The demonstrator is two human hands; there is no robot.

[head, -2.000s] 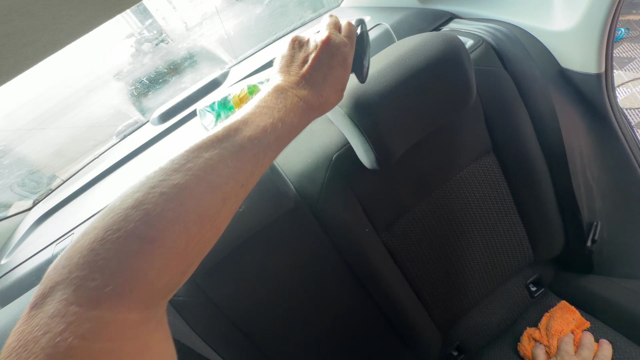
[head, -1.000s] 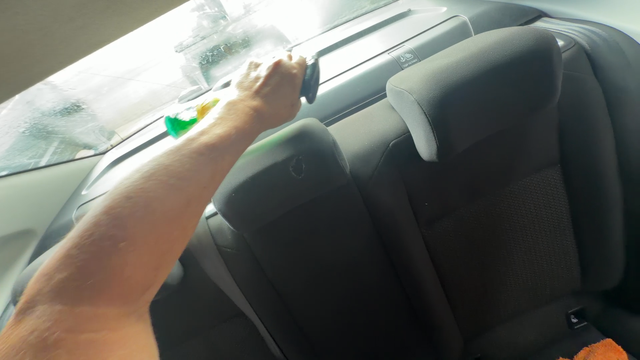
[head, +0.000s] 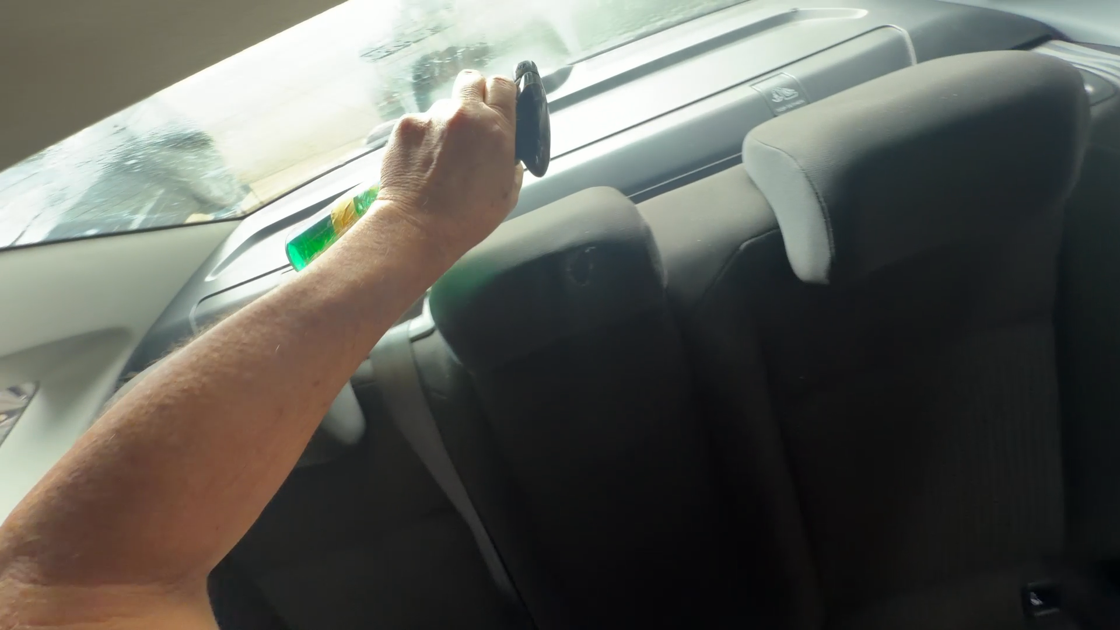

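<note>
My left hand (head: pixel 455 157) is closed around a spray bottle above the rear parcel shelf. The bottle's dark top (head: pixel 532 122) stands out beyond my knuckles, and its green see-through body (head: pixel 313 241) with a yellow part shows behind my wrist. Most of the bottle is hidden by my hand and forearm. Beyond my hand the sloping rear window (head: pixel 306 122) has wet, streaky patches on it. My right hand is out of view.
The grey parcel shelf (head: pixel 665 114) runs below the glass. In front stand the rear seat's middle headrest (head: pixel 551 254) and a larger headrest (head: pixel 927 157). A seat belt (head: pixel 437 455) hangs at the left. The pale roof lining (head: pixel 131 61) is at upper left.
The view has shifted, showing more of the left side. My right hand and the orange cloth, at lower right two seconds ago, are out of view. My left hand still holds the bottle.
</note>
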